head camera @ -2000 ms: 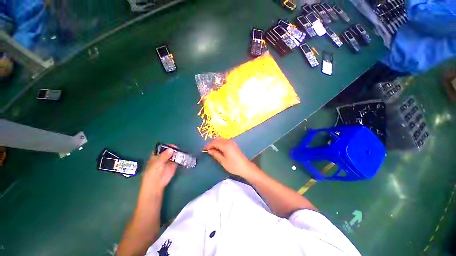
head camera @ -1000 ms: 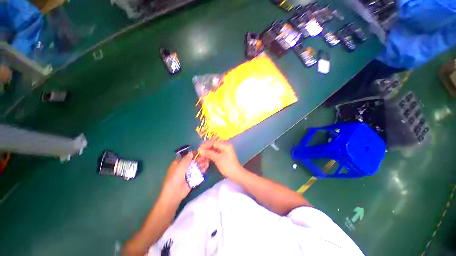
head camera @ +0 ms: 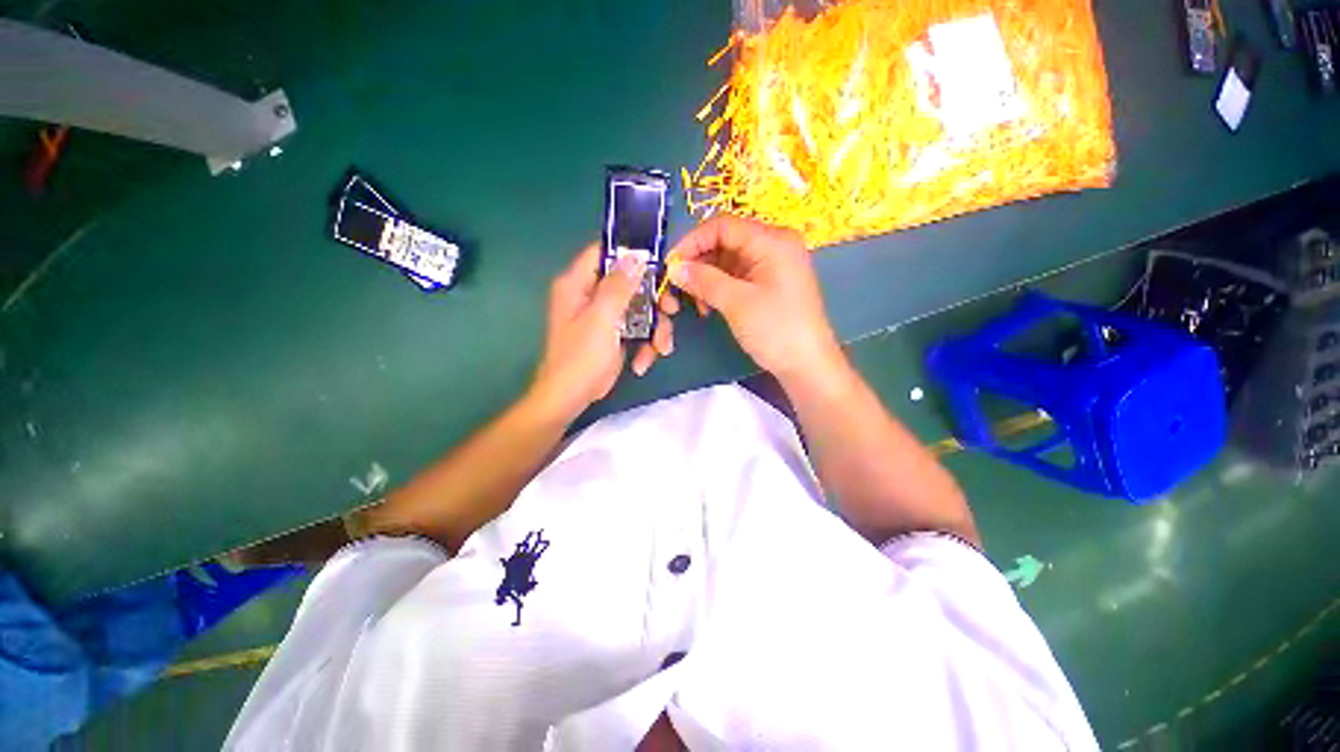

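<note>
My left hand (head camera: 585,331) holds an opened phone body (head camera: 636,221) upright above the green bench, its dark screen at the top and silvery lower half below, my thumb across it. My right hand (head camera: 757,282) pinches a small orange part (head camera: 670,276) at the phone's right edge; whether it is seated there I cannot tell. The bag of orange parts (head camera: 882,125) lies just beyond my right hand, with a white label and loose pieces spilling from its left end.
Two overlapping phones (head camera: 394,238) lie on the bench to the left. A grey metal arm (head camera: 140,81) reaches in at upper left. More phones (head camera: 1201,33) are at the top right. A blue stool (head camera: 1139,404) stands right of the bench beside black trays (head camera: 1208,306). Blue cloth shows at bottom left.
The camera view has shifted, with the bag now higher and further right. The phone in my left hand has turned upright, and my right hand holds the orange part against its right edge.
</note>
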